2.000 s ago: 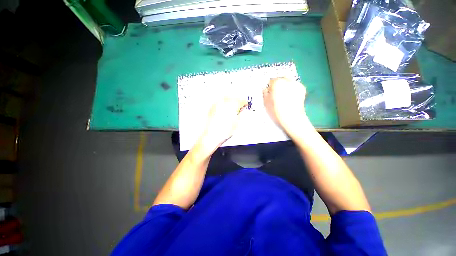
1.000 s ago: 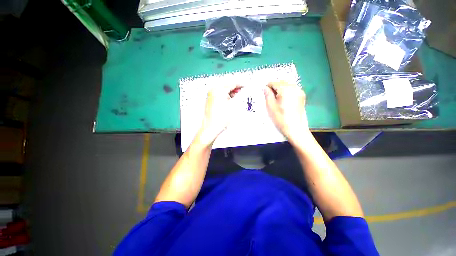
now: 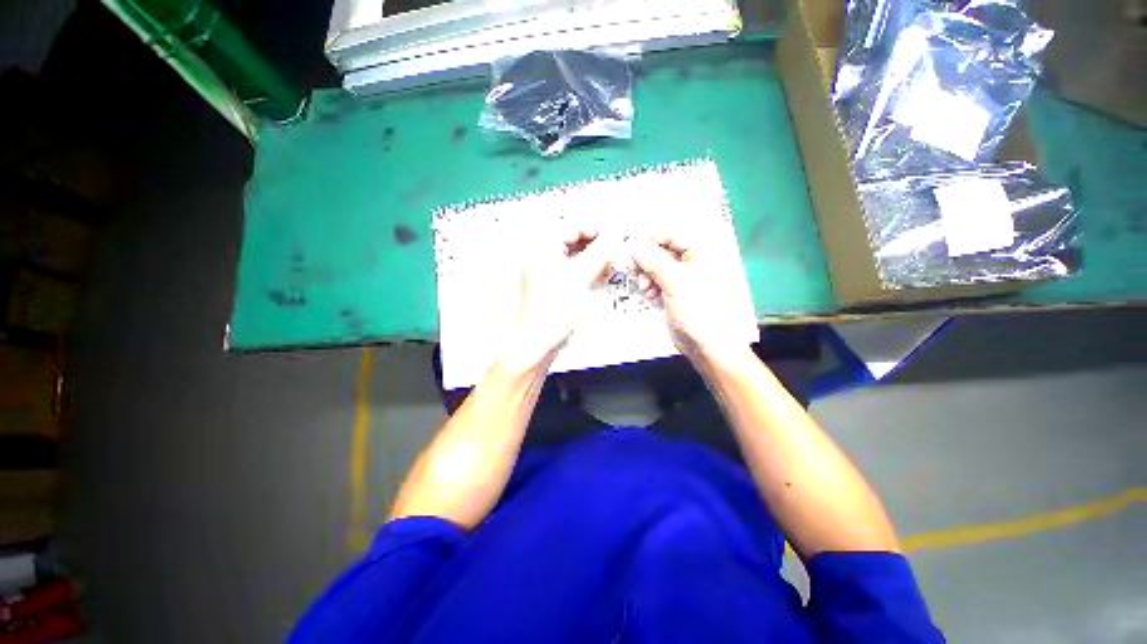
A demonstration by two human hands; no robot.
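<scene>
Small dark parts (image 3: 620,287) lie in a little cluster on the white spiral-bound notebook (image 3: 484,271), between my hands. My left hand (image 3: 562,292) is over the middle of the notebook, its fingers curled beside the cluster. My right hand (image 3: 679,289) is just right of the cluster, its fingertips bent in towards my left hand. Both hands are overexposed. I cannot tell whether either one holds a part. A clear bag with dark contents (image 3: 560,103) lies flat beyond the notebook.
The green bench top (image 3: 340,214) has dark stains. An open cardboard carton (image 3: 830,189) at right holds shiny packed bags (image 3: 969,227) with white labels. White frames (image 3: 541,38) are stacked at the back. A green post (image 3: 208,57) stands at back left.
My right hand has moved left and inward, closer to my left hand and the cluster. The whole view has shifted slightly.
</scene>
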